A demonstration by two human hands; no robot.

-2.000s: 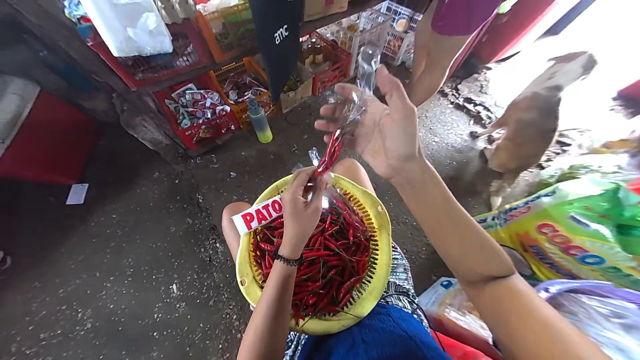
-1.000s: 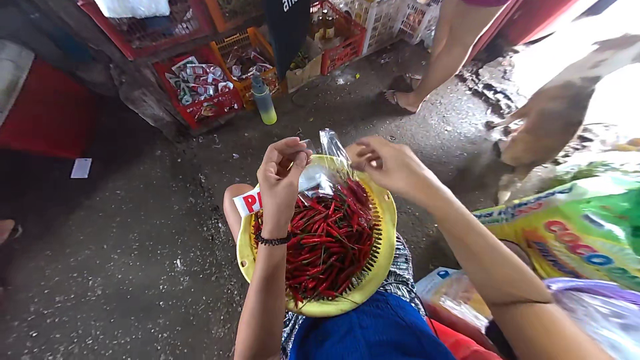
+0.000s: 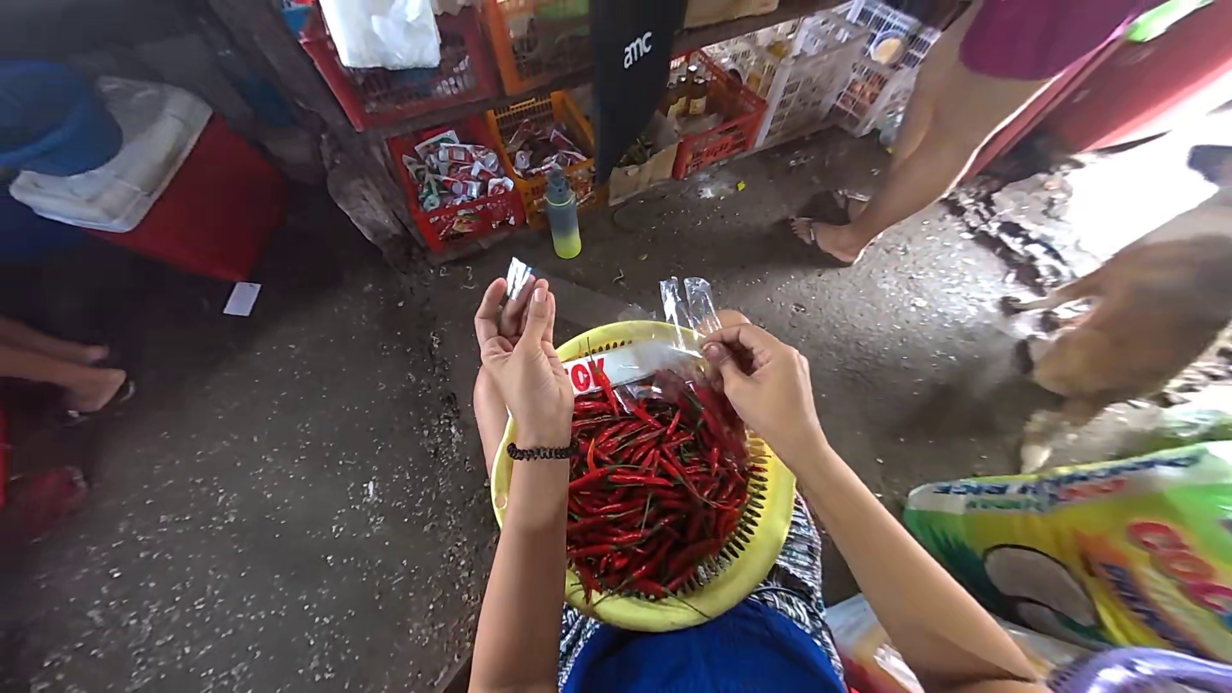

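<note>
A round yellow plastic basket [image 3: 770,520] rests on my lap, full of red chili peppers [image 3: 640,481]. My left hand [image 3: 525,356], a dark braided bracelet at its wrist, is raised over the basket's left rim with a small clear plastic piece [image 3: 519,277] between its fingers. At the basket's right rim, my right hand [image 3: 760,380] pinches a clear plastic bag [image 3: 688,308] whose top sticks up in two strips. Its lower part lies over the chilies; what it contains is unclear. A white strip with red lettering [image 3: 626,368] crosses the far side of the basket.
Crates of sachets [image 3: 452,178] and bottles [image 3: 698,96] stand ahead, near a yellow-green bottle [image 3: 562,217] on the floor. Another person's leg [image 3: 895,173] is at the upper right, an animal [image 3: 1136,298] at the right. A printed sack [image 3: 1078,549] lies at the lower right; a red cooler [image 3: 192,192] stands left.
Two seconds ago both hands held up a clear bag with red chilies; now they are lower and apart. Since one second ago, my left hand has moved left, away from the bag.
</note>
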